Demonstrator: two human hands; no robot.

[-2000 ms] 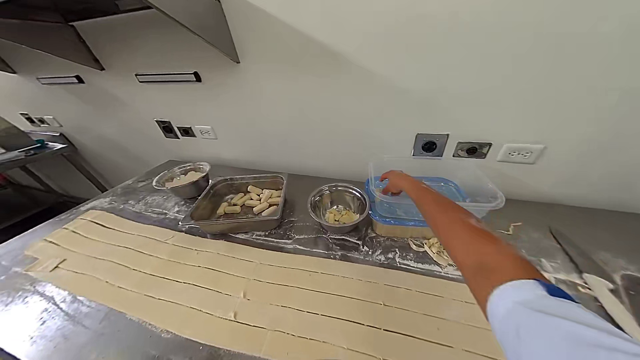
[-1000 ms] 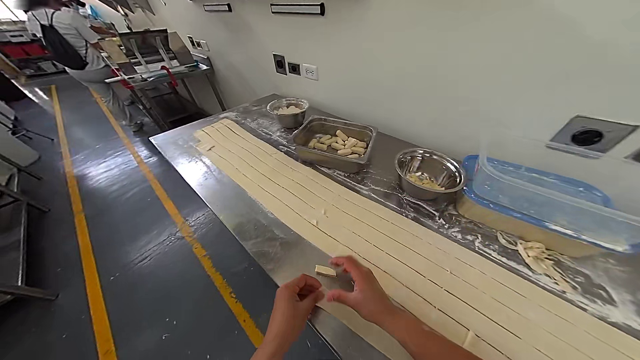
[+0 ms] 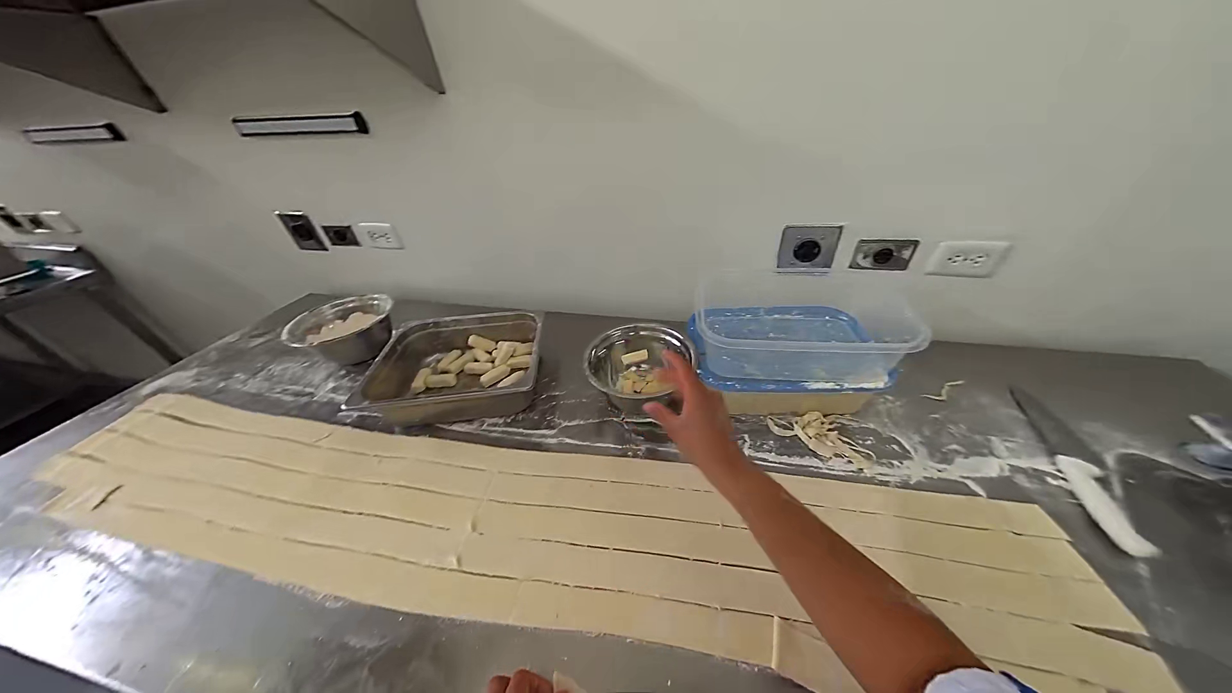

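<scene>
My right hand (image 3: 691, 409) reaches over the dough to the right rim of a small steel bowl (image 3: 599, 377), fingers apart and holding nothing. A pale block (image 3: 634, 357) shows at the bowl, above smaller yellowish pieces (image 3: 643, 383). Only the fingers of my left hand (image 3: 523, 682) show at the bottom edge, beside a bit of pale material (image 3: 566, 683); their grip is hidden. Between my hands and the bowls lies a long sheet of rolled dough (image 3: 616, 549), cut lengthwise into strips. Left of the small bowl, a rectangular steel pan (image 3: 443, 409) holds several pale sticks (image 3: 496, 373).
Another steel bowl (image 3: 356, 345) stands at the back left. A clear plastic container (image 3: 808, 356) rests on a blue-lidded one (image 3: 794, 399), with dough scraps (image 3: 825, 438) in front. A knife with a white handle (image 3: 1102, 502) lies at the right. The wall (image 3: 616, 192) rises behind.
My right hand has moved from beside my left hand, at the dough's near edge, to the small bowl. Two seconds ago it was at the plastic containers. The view has turned right since a second ago.
</scene>
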